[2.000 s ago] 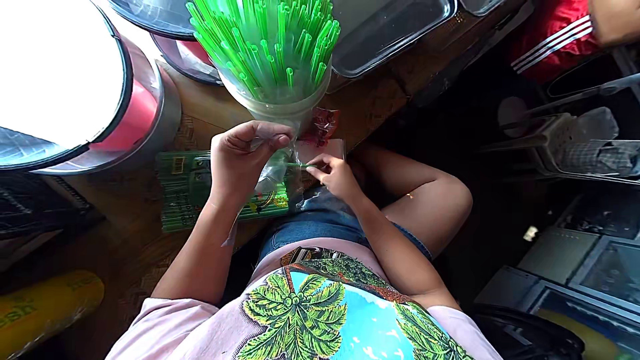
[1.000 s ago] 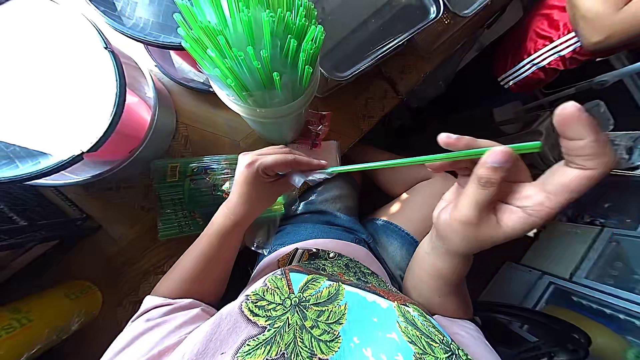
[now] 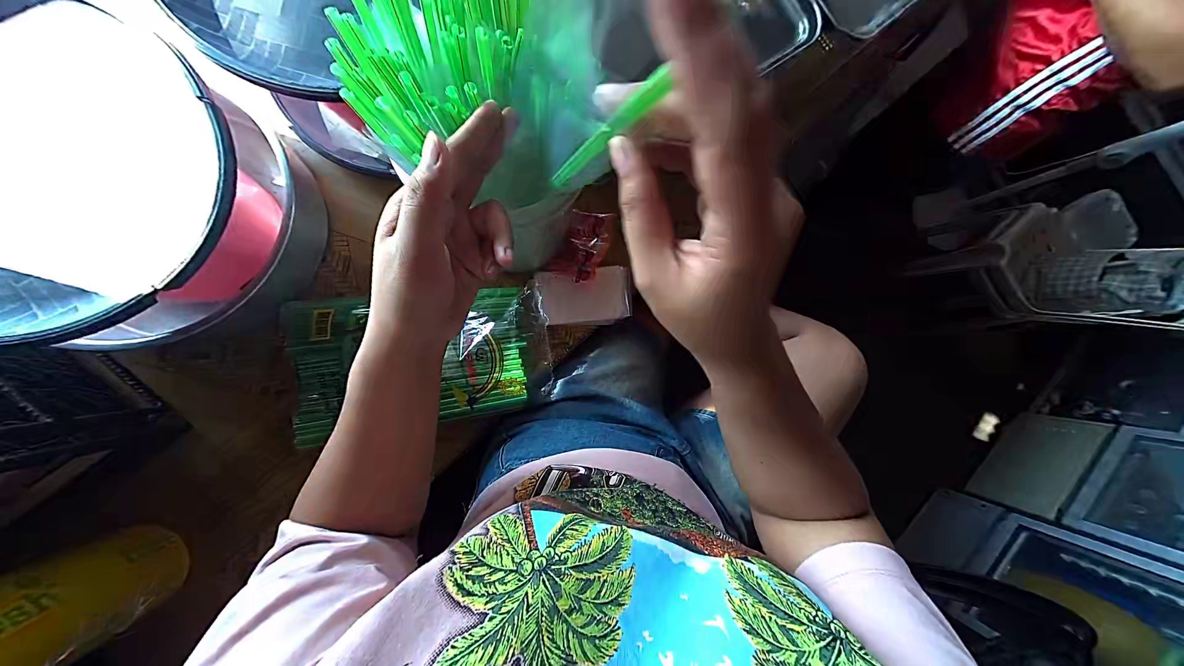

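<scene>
Green plastic straws (image 3: 435,65) stand bunched in a whitish plastic tub (image 3: 539,227). My left hand (image 3: 439,231) is against the tub's near left side, its fingers beside the straws; how firmly it grips is hard to tell. My right hand (image 3: 708,194), blurred, is at the right of the tub with one green straw (image 3: 620,120) between its fingers, the straw slanting down left toward the tub. Packs of green straws in clear printed film (image 3: 486,361) lie below and behind my left hand. A small red wrapper (image 3: 587,242) and a pale box (image 3: 583,296) are just below the tub.
Large round clear containers (image 3: 305,213) with dark rims stand at the left. A clear tray (image 3: 795,37) is at the top. A person in red clothing (image 3: 1045,74) is at the upper right. A plastic rack (image 3: 1045,268) and lidded bins (image 3: 1091,481) are on the right.
The straw stretched between my hands a second ago is now in my right hand alone, which has moved up and left toward the tub. My left hand has risen to the tub's side.
</scene>
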